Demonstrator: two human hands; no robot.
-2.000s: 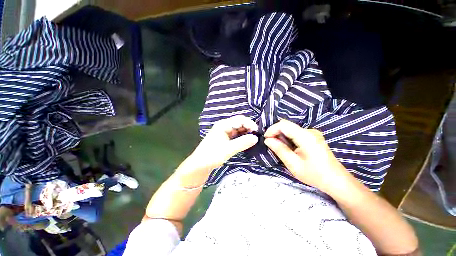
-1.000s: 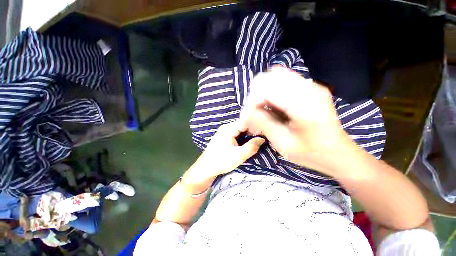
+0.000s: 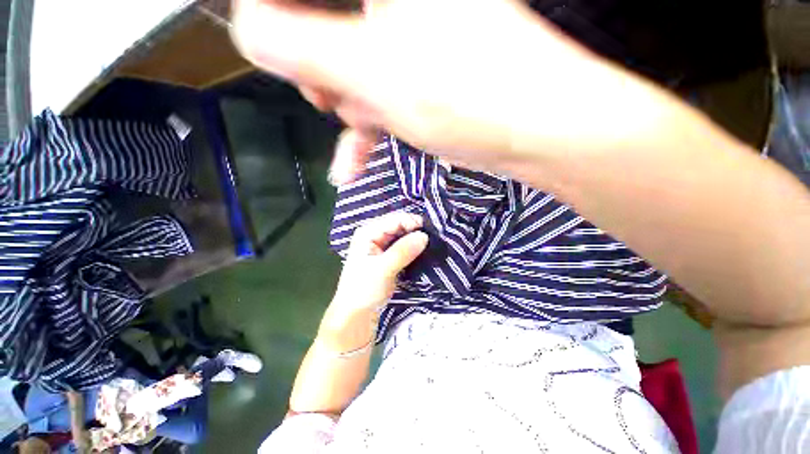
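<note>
The navy-and-white striped garment [image 3: 568, 266] lies bunched on my lap. My left hand [image 3: 388, 251] pinches its edge between thumb and fingers, at a small plain dark patch. My right hand [image 3: 355, 80] is raised high and close to the camera, at the upper left of the view, above the garment and off it. It is blurred and cut off by the top edge. A thin light glint shows by its fingertips; I cannot tell if it is a needle. No thread is clearly visible.
More striped garments [image 3: 115, 160] lie on a blue-edged stand [image 3: 233, 191] at left. A wooden-edged table [image 3: 182, 53] is at upper left. Another person's patterned top [image 3: 146, 403] and shoes show at lower left. Something red [image 3: 668, 399] is at lower right, and clear plastic [image 3: 789, 133] at right.
My right hand has come up from the cloth towards the camera and swung to the upper left. My left hand stays on the garment. The view has tilted and shifted.
</note>
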